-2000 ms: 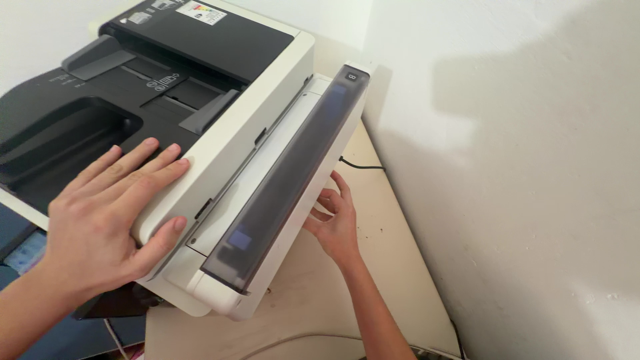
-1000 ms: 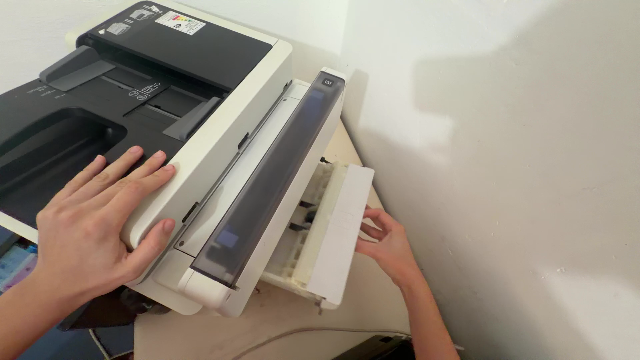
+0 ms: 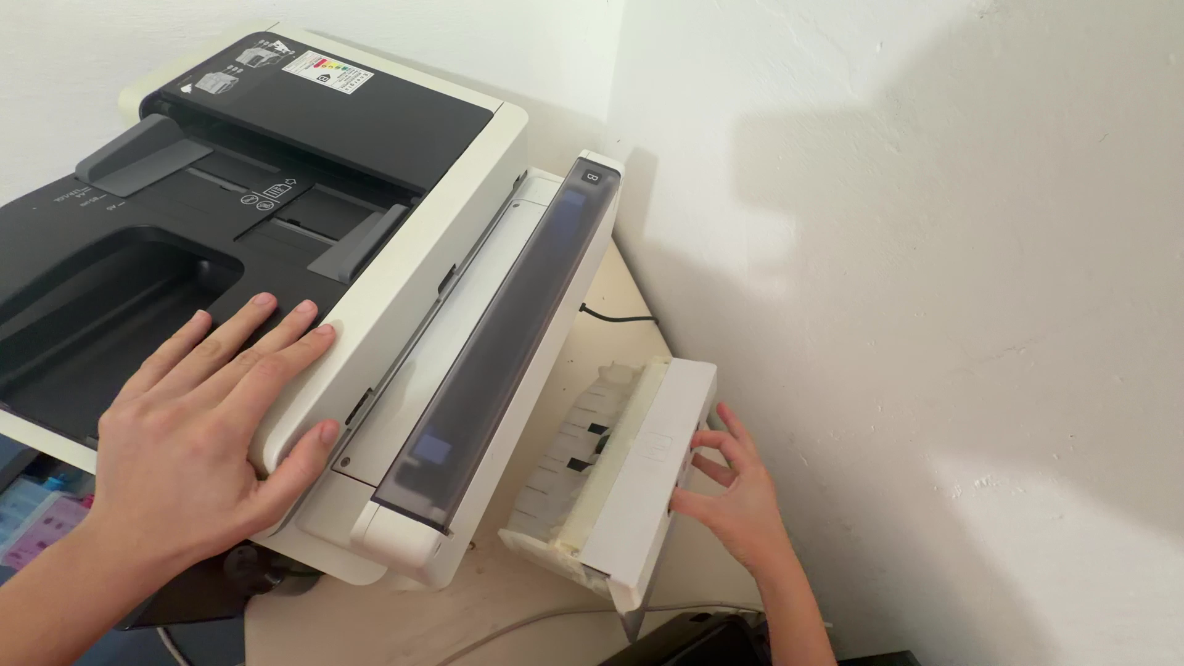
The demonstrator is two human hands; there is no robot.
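A white and dark grey multifunction printer (image 3: 398, 305) fills the left and middle of the view. My left hand (image 3: 208, 425) rests flat with spread fingers on the corner of its top, over the document feeder (image 3: 324, 111). Along the printer's side runs a long smoky translucent cover (image 3: 504, 351). My right hand (image 3: 735, 486) grips the outer edge of a white plastic printer unit (image 3: 638, 462), its ribbed inner side facing the printer. The unit is apart from the printer, tilted above the table. The right fingertips are partly hidden behind its edge.
The printer stands on a light table (image 3: 592, 342) in a corner, close to a white wall (image 3: 906, 277). A black cable (image 3: 620, 318) leaves the printer's side. A pale cable (image 3: 518, 625) crosses the table's near part. Ink tanks (image 3: 46, 527) show at the lower left, and a black object (image 3: 703, 640) below.
My right hand has come out from behind the printer with the white unit, pulling it free and away from the printer's side. My left hand has stayed on the printer's corner.
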